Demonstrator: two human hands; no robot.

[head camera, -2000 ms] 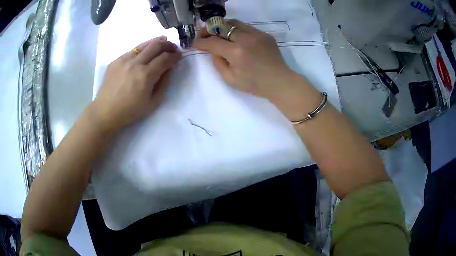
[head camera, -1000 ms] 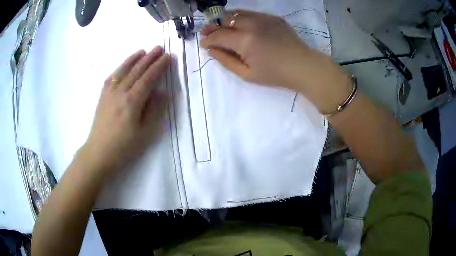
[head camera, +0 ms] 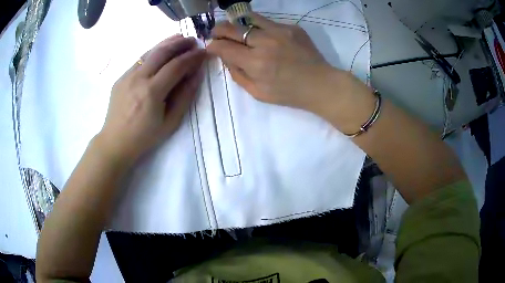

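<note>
A white garment panel [head camera: 288, 149] lies over the machine bed, with a frayed front edge. Dark topstitching [head camera: 232, 138] forms a long narrow box on it, and a double seam line [head camera: 200, 166] runs beside the box on its left. My left hand [head camera: 158, 91] lies on the cloth, fingertips just below the presser foot [head camera: 204, 26]. My right hand [head camera: 271, 61] is at the right of the foot, fingers bent and fingertips on the cloth by my left fingertips. Both hands seem to pinch the cloth there; the needle point is not clear.
A cream ribbed knob [head camera: 240, 12] sits above my right hand. A dark grey rounded lever [head camera: 90, 12] hangs at the upper left. Dark thread snips [head camera: 440, 59] lie on the machine bed [head camera: 401, 91] at the right. Silvery tape [head camera: 41, 190] edges the table at the left.
The panel has turned from plain cloth to the boxed topstitching lying lengthwise. Since a second ago, my left hand has moved up and right to the foot, and my right hand slightly left.
</note>
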